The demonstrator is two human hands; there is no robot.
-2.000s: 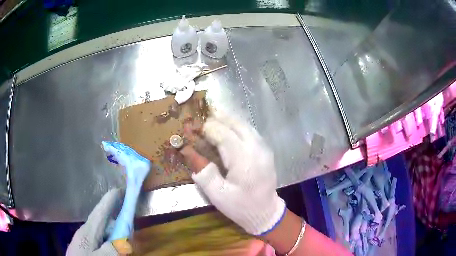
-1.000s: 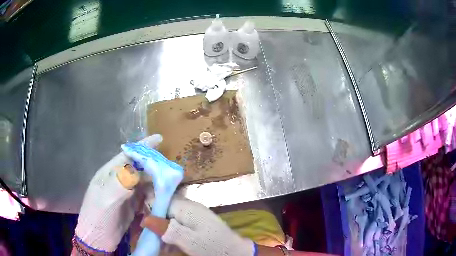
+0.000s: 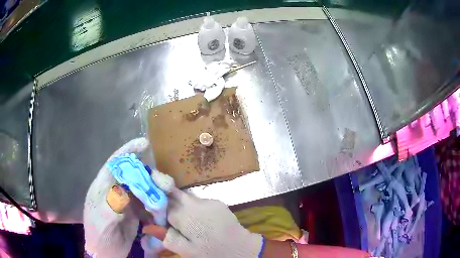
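A light-blue moulded part, possibly a doll leg (image 3: 137,177), is held between both hands at the bench's front edge. Its foot-like end points up and left, with dark-blue marking along it. My left hand (image 3: 112,201), in a white knit glove with a tan-orange patch on the thumb, grips it from the left. My right hand (image 3: 204,224), gloved with a bare thumb, holds it from the right. A brush in the right fingertips cannot be made out. A small whitish round cup (image 3: 206,139) stands on the splattered cardboard mat (image 3: 174,126).
A crumpled white rag (image 3: 209,80) and a thin pale stick (image 3: 243,66) lie behind the cardboard. Two translucent squeeze bottles (image 3: 212,38) stand behind them. A blue-purple crate (image 3: 351,211) of light-blue parts is below right. Pink-lit parts (image 3: 423,133) line the right bench edge.
My right hand has come from over the cardboard to the blue part. The part has been raised from the lower left and turned, so its foot-like end now faces the camera.
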